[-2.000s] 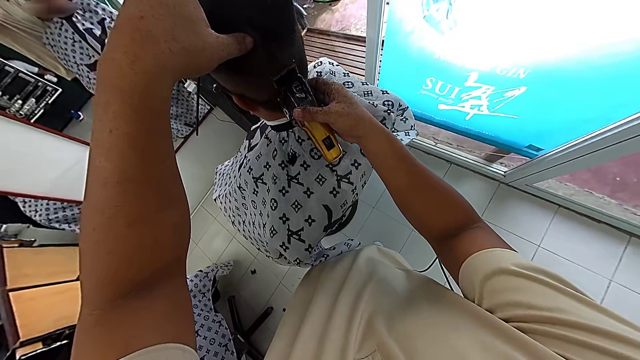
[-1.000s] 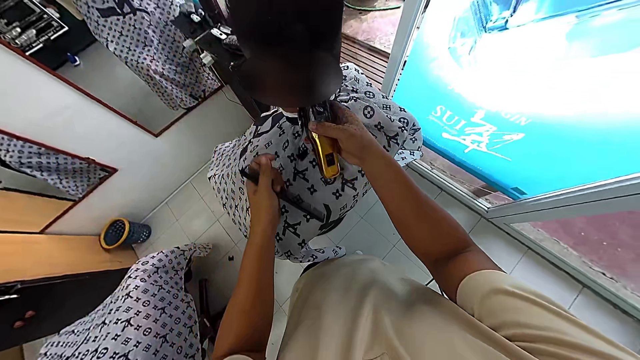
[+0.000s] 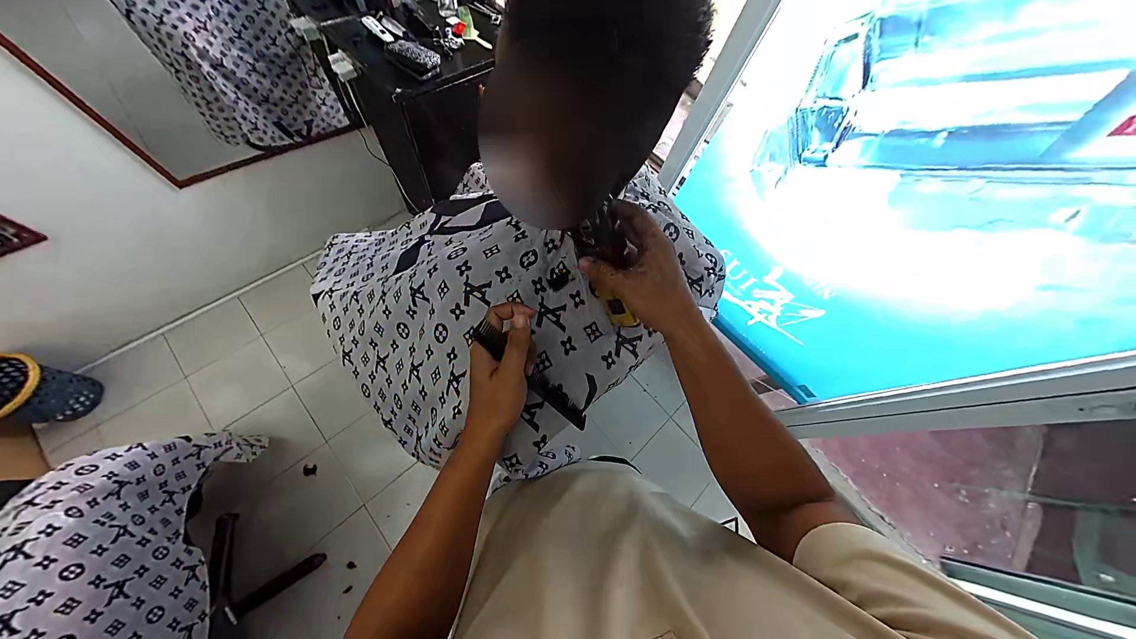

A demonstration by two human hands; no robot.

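Observation:
A seated person's head (image 3: 603,80) with short dark hair is at the top centre, above a white barber's cape (image 3: 399,328) with a black pattern. My right hand (image 3: 643,271) grips a hair clipper (image 3: 619,311) with a yellow and black body; its dark upper end is close to the lower side of the person's head, partly hidden by my fingers. In my left hand (image 3: 504,364) is a black comb (image 3: 557,399), held low over the front of the cape and pointing down to the right, apart from the clipper.
A black counter (image 3: 422,84) holding a brush (image 3: 413,58) and other tools stands behind the person. Mirrors (image 3: 222,84) hang on the left wall. A basket (image 3: 67,395) and a cape-covered chair (image 3: 106,532) are at left, hair tufts on the tiles, a glass door (image 3: 941,399) at right.
My left hand has come down from the person's head and now holds a comb over the cape. The clipper remains in my right hand. The person's head has turned, and the view has shifted.

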